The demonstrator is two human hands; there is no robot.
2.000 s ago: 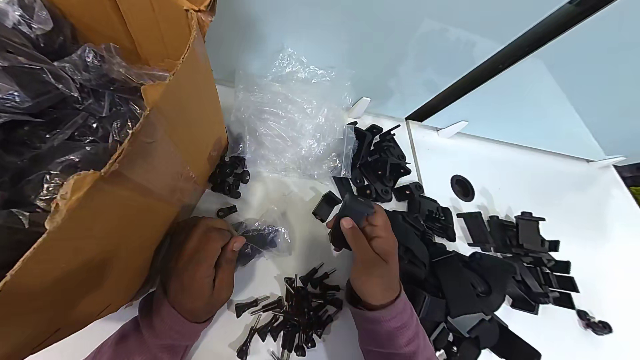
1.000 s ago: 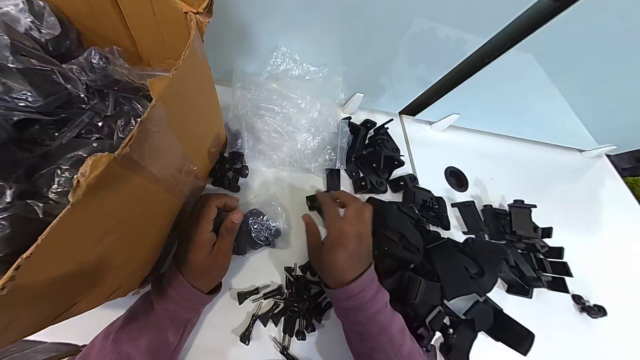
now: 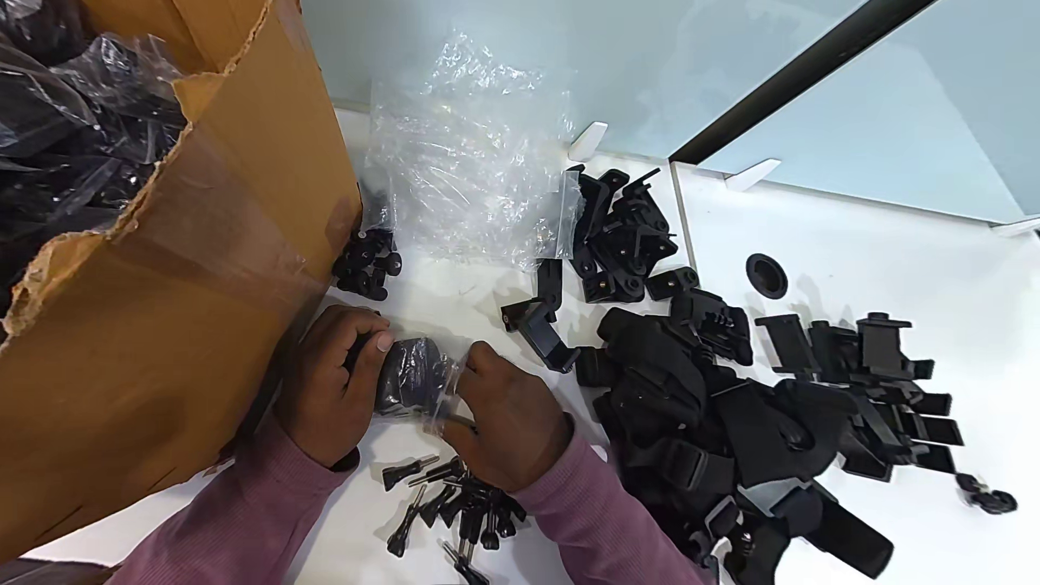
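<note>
Both hands are on a small clear plastic bag (image 3: 413, 378) with dark contents that I cannot make out. My left hand (image 3: 333, 386) grips its left end between thumb and fingers. My right hand (image 3: 508, 414) pinches its right edge, where the opening seems to be. Just above my right hand, a black plastic clamp bracket (image 3: 546, 333) lies on the white table. Black thumbscrews (image 3: 467, 504) with metal shafts are heaped below the bag. Small black mount parts (image 3: 367, 264) lie above my left hand, beside the carton.
A torn cardboard box (image 3: 203, 284) of bagged black items fills the left. Empty clear bags (image 3: 479, 154) lie at the back by a glass panel (image 3: 634, 65). Black mounts (image 3: 621, 236), black straps (image 3: 691, 406), phone-type clamps (image 3: 877, 357) and a black ring (image 3: 766, 275) spread rightward.
My right hand has let go of the black clamp bracket, which now lies on the table, and has moved to the right edge of the bag. My left hand has stayed with the bag.
</note>
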